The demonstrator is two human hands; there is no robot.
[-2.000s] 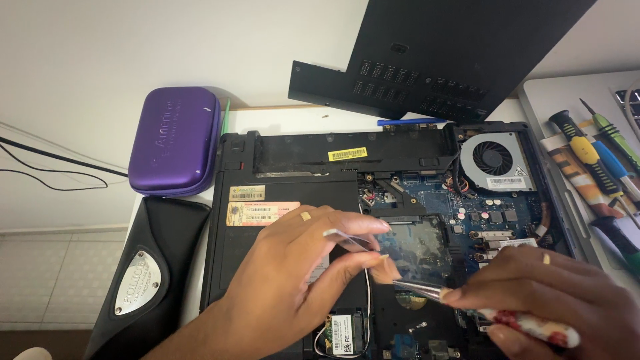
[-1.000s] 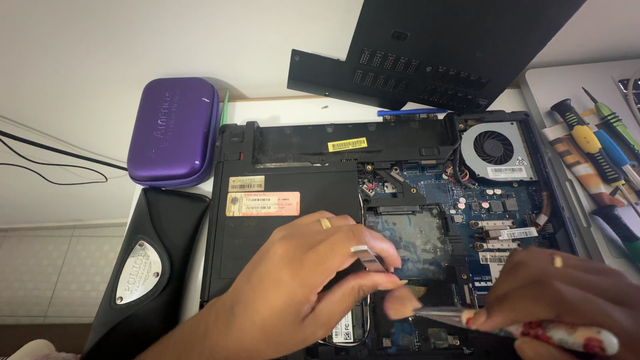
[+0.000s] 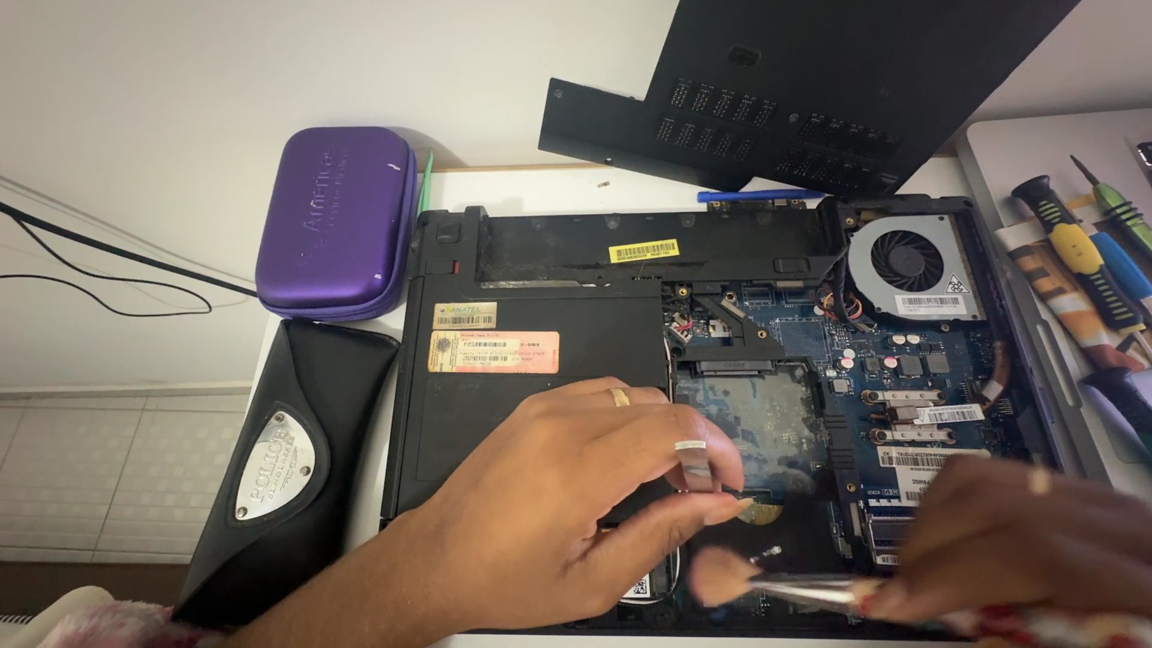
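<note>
An opened laptop base [image 3: 531,414] lies underside up, its blue circuit board [image 3: 792,333] and cooling fan [image 3: 904,261] exposed at the right. Over its middle, my left hand [image 3: 594,486] pinches a small metal piece, perhaps tweezers [image 3: 695,463], between thumb and fingers; most of it is hidden. My right hand [image 3: 1017,540], blurred, grips the patterned handle of a soft-bristled brush [image 3: 720,576]. The bristles are at the lower part of the open bay, just below my left fingertips; contact with the surface cannot be told.
A black laptop bottom cover [image 3: 765,99] leans at the back. A purple zip case [image 3: 333,220] and a black glasses case [image 3: 288,477] stand at the left. A blue pry tool [image 3: 756,195] lies behind the base. Screwdrivers [image 3: 1071,252] rest on a grey laptop [image 3: 1008,153] at the right.
The brush has moved down and away from the left fingertips, where it was two seconds ago. The left hand still pinches the metal piece. The laptop base has not plainly moved.
</note>
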